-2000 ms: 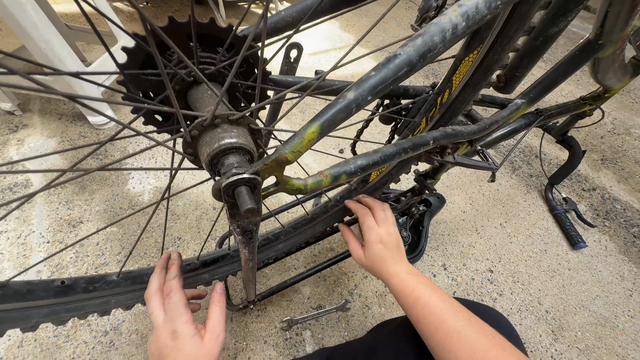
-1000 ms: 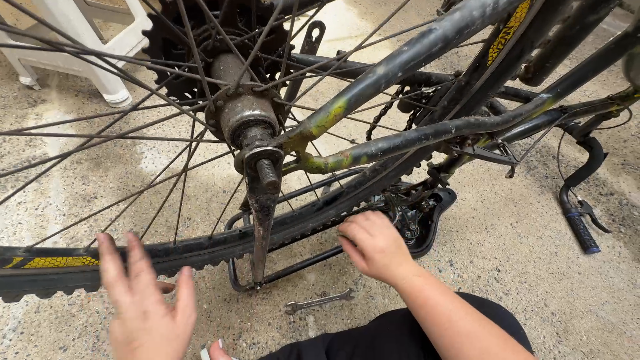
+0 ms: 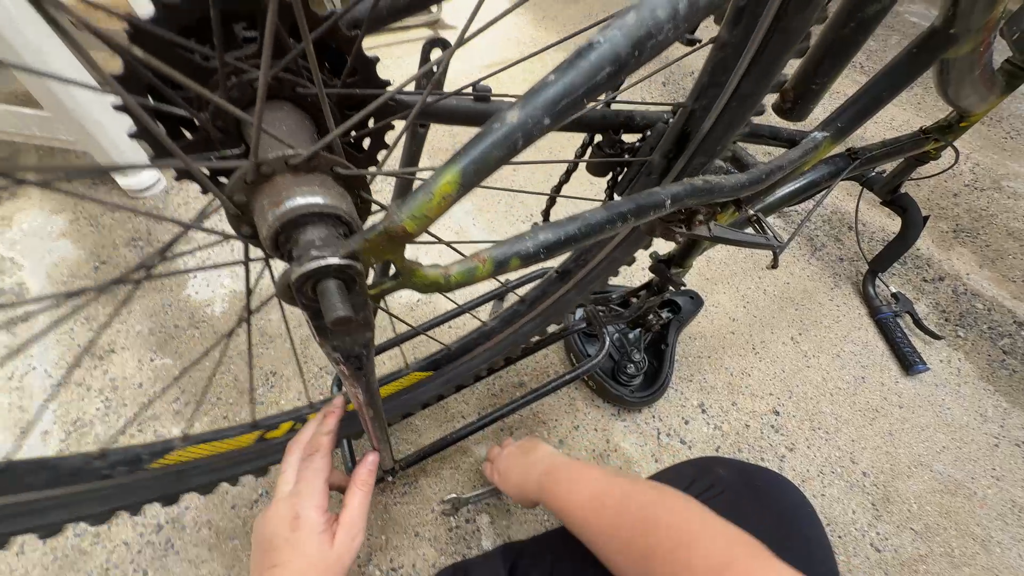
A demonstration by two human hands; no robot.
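An upturned bicycle fills the view, its rear hub (image 3: 308, 212) and threaded axle end (image 3: 334, 300) at the frame's dropout (image 3: 404, 276). A flat metal stay (image 3: 364, 384) runs down from the axle to the black rack tube (image 3: 504, 410). My left hand (image 3: 320, 496) is beside the stay's lower end and the rear tire (image 3: 184, 472), fingers apart; whether it touches them is unclear. On the concrete, my right hand (image 3: 524, 470) is at a metal wrench (image 3: 468, 500), fingers curled over its far end, which is hidden, so a firm grip cannot be made out.
The black saddle (image 3: 640, 352) rests on the concrete beyond my right hand. A handlebar grip with a brake lever (image 3: 902, 340) lies at the right. The sprockets (image 3: 180, 80) and a white stand leg (image 3: 104, 136) are at the upper left. My knee (image 3: 744, 504) is at the bottom.
My right hand has come down from beside the tire and rack to the wrench on the ground. My left hand has moved right, close to the stay. The wheel has turned.
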